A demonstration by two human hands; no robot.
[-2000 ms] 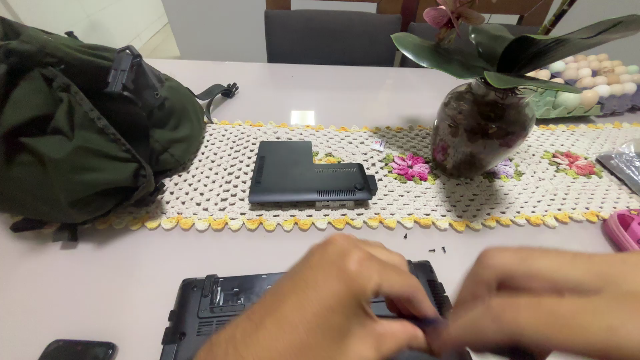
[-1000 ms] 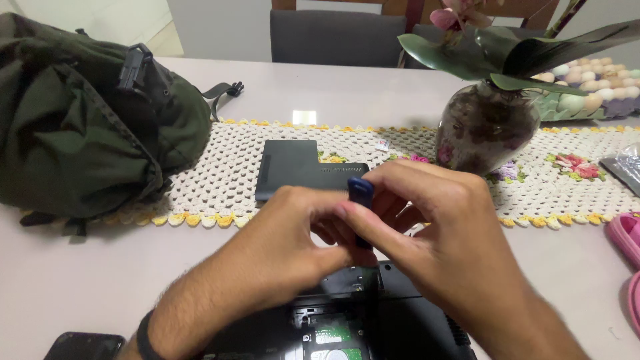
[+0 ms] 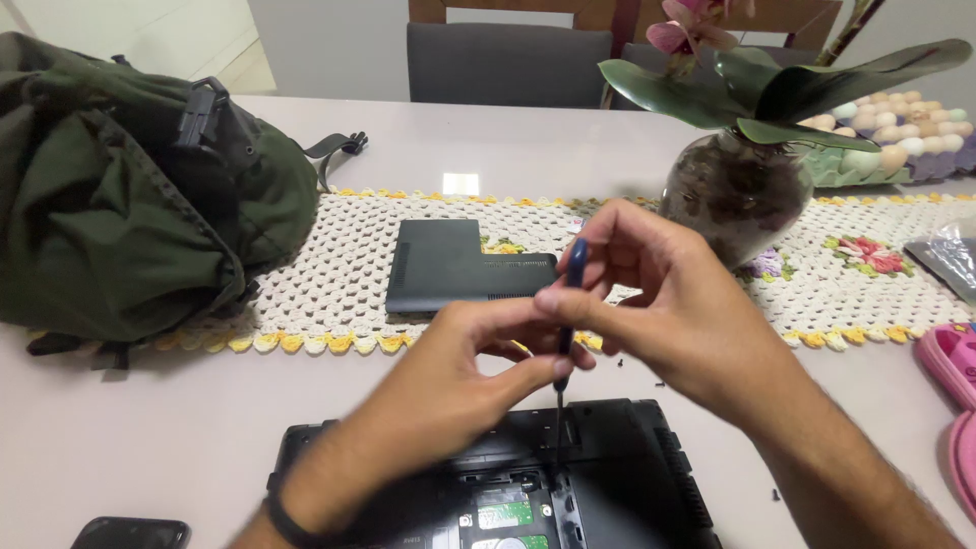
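Note:
A screwdriver (image 3: pixel 576 267) with a dark blue handle stands nearly upright between my hands, its thin shaft reaching down to the underside of a black laptop (image 3: pixel 633 488). My right hand (image 3: pixel 656 290) grips the upper handle. Lower down, the fingers of my left hand (image 3: pixel 488 358) pinch the same handle. An opening in the laptop bares a hard drive (image 3: pixel 507 515) with green circuit board. Beyond my hands, the black L-shaped cover panel (image 3: pixel 438 267) lies on a crocheted runner (image 3: pixel 305 305). Small screws (image 3: pixel 660 384) rest on the table beyond and beside the laptop.
A dark green backpack (image 3: pixel 137 198) sits at the left, with a black phone (image 3: pixel 130 534) nearer. A glass vase (image 3: pixel 732 198) with an orchid stands behind my right hand. Egg trays (image 3: pixel 862 171), a plastic bag (image 3: pixel 949 252) and a pink case (image 3: pixel 949 366) are at the right.
Two seconds ago my hands were low over the laptop; they are now raised around the upright screwdriver. Since one second ago, the screwdriver's shaft has come into sight below my fingers.

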